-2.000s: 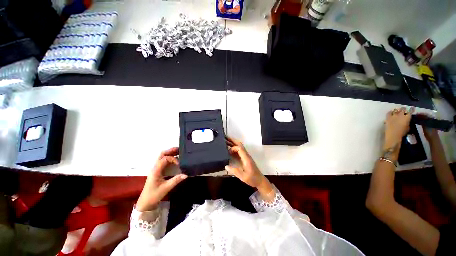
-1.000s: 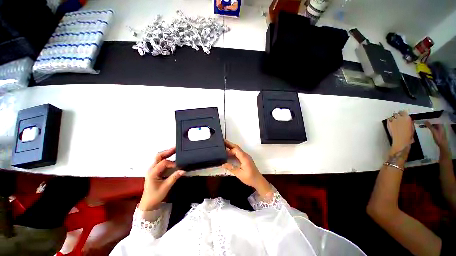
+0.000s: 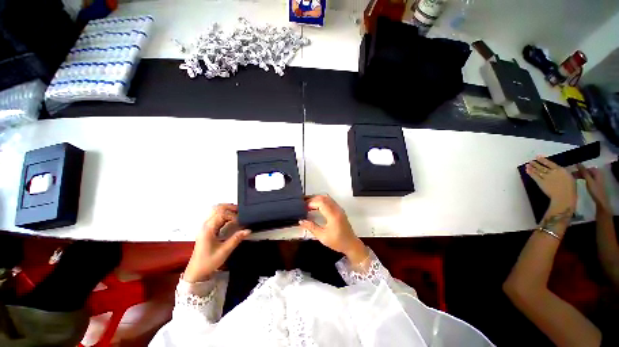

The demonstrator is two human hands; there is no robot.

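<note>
A black box (image 3: 271, 207) with an insert tray on top lies on the white tabletop in front of me. A glossy white device (image 3: 269, 181) with a small blue mark sits in its rounded cutout. My left hand (image 3: 218, 242) holds the box's lower left corner. My right hand (image 3: 332, 227) holds its lower right corner, fingers at the side and thumb at the front. A filled black box (image 3: 381, 176) with a white oval lies to the right. Another filled box (image 3: 51, 186) lies at the far left.
A silvery-white cable pile (image 3: 244, 49) lies at the back by the black strip (image 3: 224, 101). Bagged white items (image 3: 102, 57) lie back left. A black stack (image 3: 414, 71) stands back right. A neighbour's hands (image 3: 553, 181) work on black box parts at the right. Red stools are below.
The held box has shifted slightly left and straightened, with both hands still on it. At the right, the neighbour's hands have moved, and a black flap or lid there has changed position.
</note>
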